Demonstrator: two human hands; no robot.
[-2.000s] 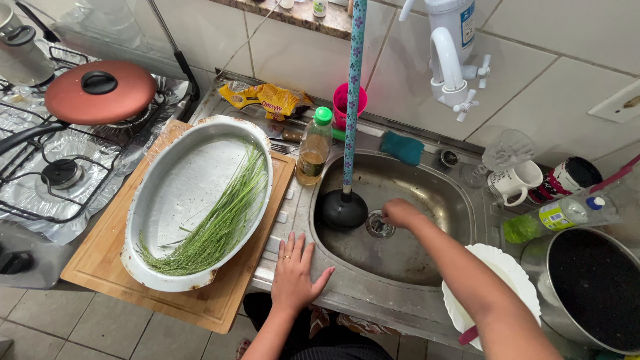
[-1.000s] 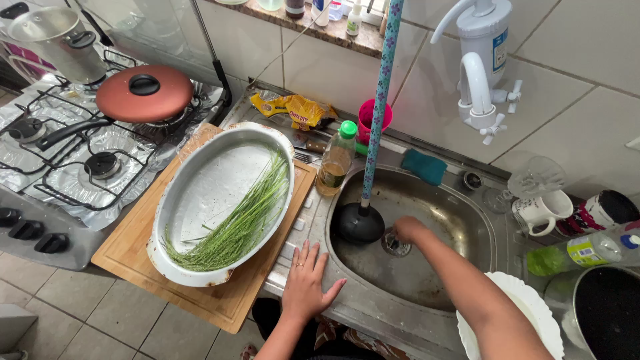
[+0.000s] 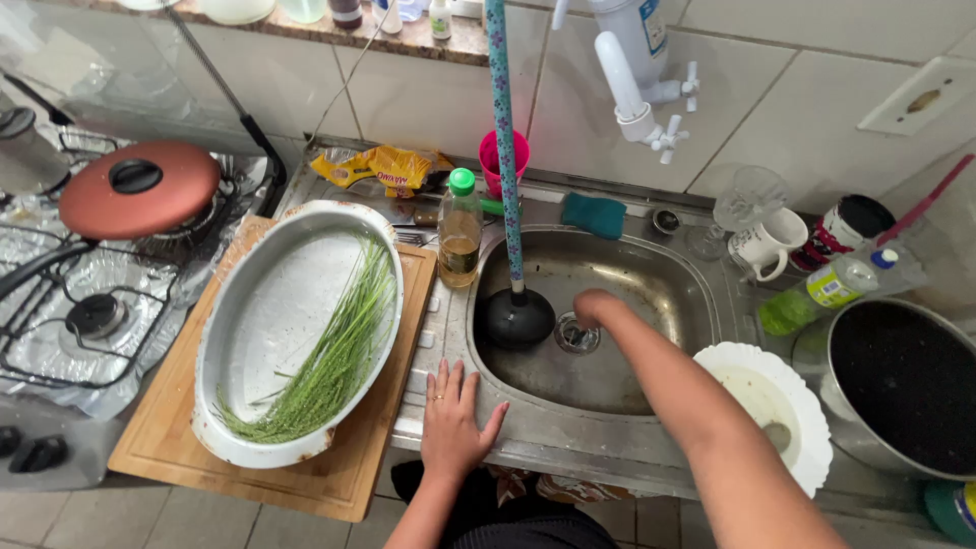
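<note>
My right hand (image 3: 597, 309) reaches down into the stainless steel sink (image 3: 633, 263), its fingers at the drain strainer (image 3: 577, 334); the fingertips are hidden, so a hold cannot be made out. Left of it in the basin stands a black rubber plunger (image 3: 521, 319) with a flowered blue handle. My left hand (image 3: 459, 419) rests flat with spread fingers on the metal counter by the sink's front left edge. Farther left, an oval enamel basin (image 3: 255, 301) holds long green grass-like stalks (image 3: 328, 366) and sits on a wooden cutting board (image 3: 412, 305).
A green-capped bottle (image 3: 459, 236), pink cup (image 3: 496, 164) and teal sponge (image 3: 593, 215) line the sink's back. At right are a white scalloped bowl (image 3: 808, 412), a large pot (image 3: 835, 366), a mug (image 3: 770, 236) and a plastic bottle (image 3: 823, 293). The stove (image 3: 69, 450) is left.
My right hand stays over the drain and my left hand stays on the counter. The view has shifted slightly; nothing else has plainly moved.
</note>
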